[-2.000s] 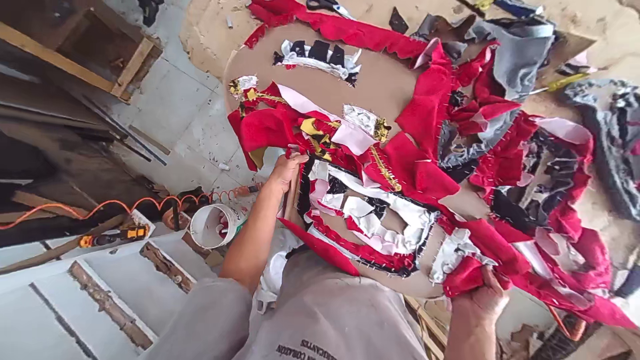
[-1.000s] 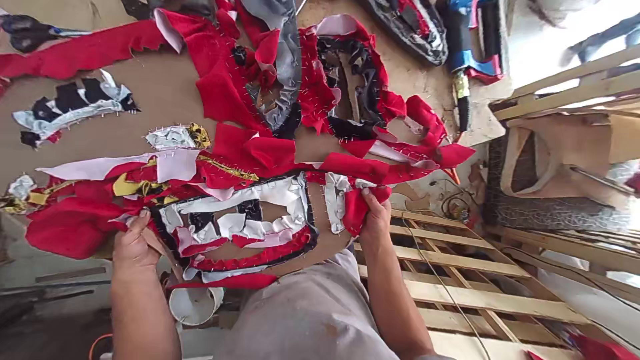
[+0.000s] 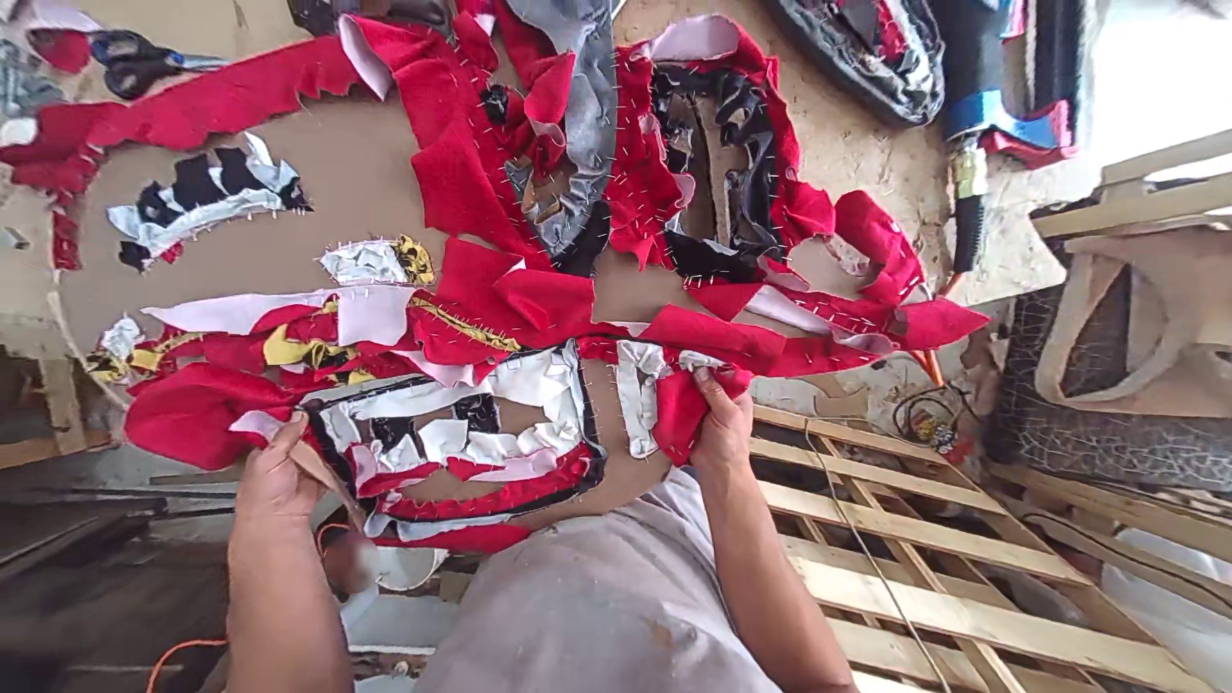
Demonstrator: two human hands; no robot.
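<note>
A large brown board (image 3: pixel 356 183) lies before me with red, white, black, grey and yellow fabric pieces stapled to it. My left hand (image 3: pixel 279 467) grips the board's near left edge, its thumb beside a red fabric flap (image 3: pixel 197 419). My right hand (image 3: pixel 720 423) holds the board's near right edge, with a red fabric piece (image 3: pixel 681 414) under the thumb. Between the hands sits a black-bordered patch of white and red fabric (image 3: pixel 515 385). Farther back, a grey fabric strip (image 3: pixel 587 106) runs beside a black and red oval (image 3: pixel 760 144). The fingers beneath the board are hidden.
Black-handled scissors (image 3: pixel 140 63) rest at the back left. A blue and black tool with a hose fitting (image 3: pixel 972 125) lies on the table at the back right. Wooden slats (image 3: pixel 895 520) stretch below on the right, near a cut panel (image 3: pixel 1145 318). A white bucket (image 3: pixel 409 566) stands below the board.
Between the oldest frame and the middle one, the view swung strongly to the right, and the board turned with both hands at its near edge. Since the middle frame both hands keep their hold.
</note>
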